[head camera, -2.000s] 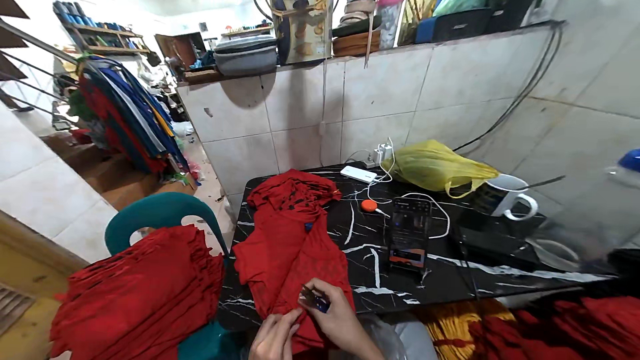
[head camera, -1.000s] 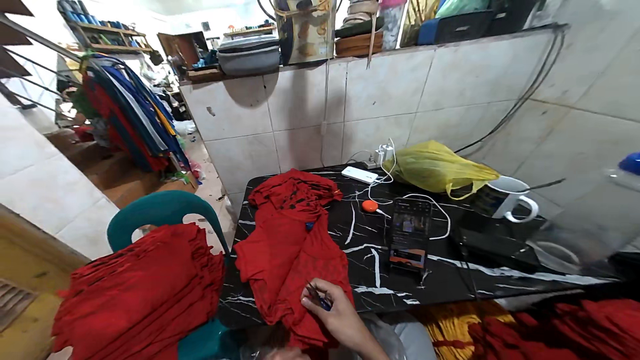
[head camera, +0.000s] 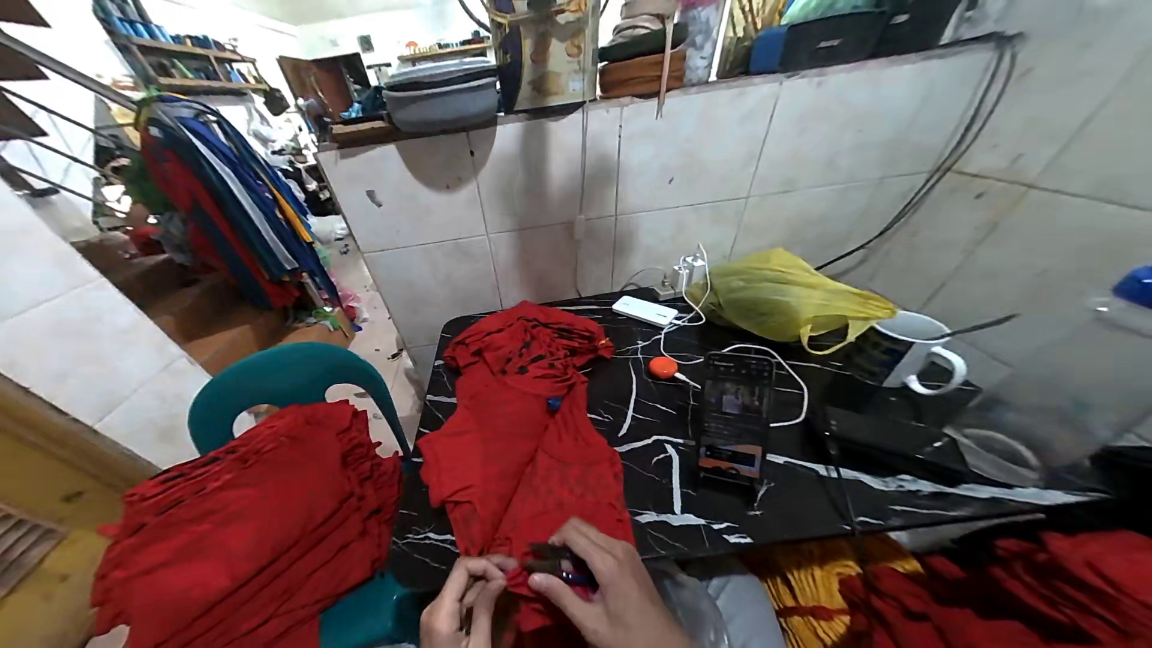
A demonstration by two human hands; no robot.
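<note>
A red fabric garment (head camera: pixel 531 450) lies along the black marble-patterned table (head camera: pixel 657 531), its near end hanging toward me. My left hand (head camera: pixel 468 598) pinches the cloth near the table's front edge. Just right of it, my right hand (head camera: pixel 607 585) holds a small dark tool with a blue part (head camera: pixel 571 569), perhaps thread snips, close to the pinched cloth. A bunched red cloth pile (head camera: pixel 531 346) sits at the garment's far end, and a small blue piece (head camera: pixel 553 404) shows on the garment.
A stack of red cloth (head camera: pixel 261 522) rests on a green plastic chair (head camera: pixel 297 369) at left. To the right are a phone on a stand (head camera: pixel 735 414), an orange round object (head camera: pixel 663 367), a yellow plastic bag (head camera: pixel 783 292), a mug (head camera: pixel 909 351) and white cables.
My left hand, low and blurred one second ago, has come up to the cloth beside my right hand. My right hand still holds the small tool.
</note>
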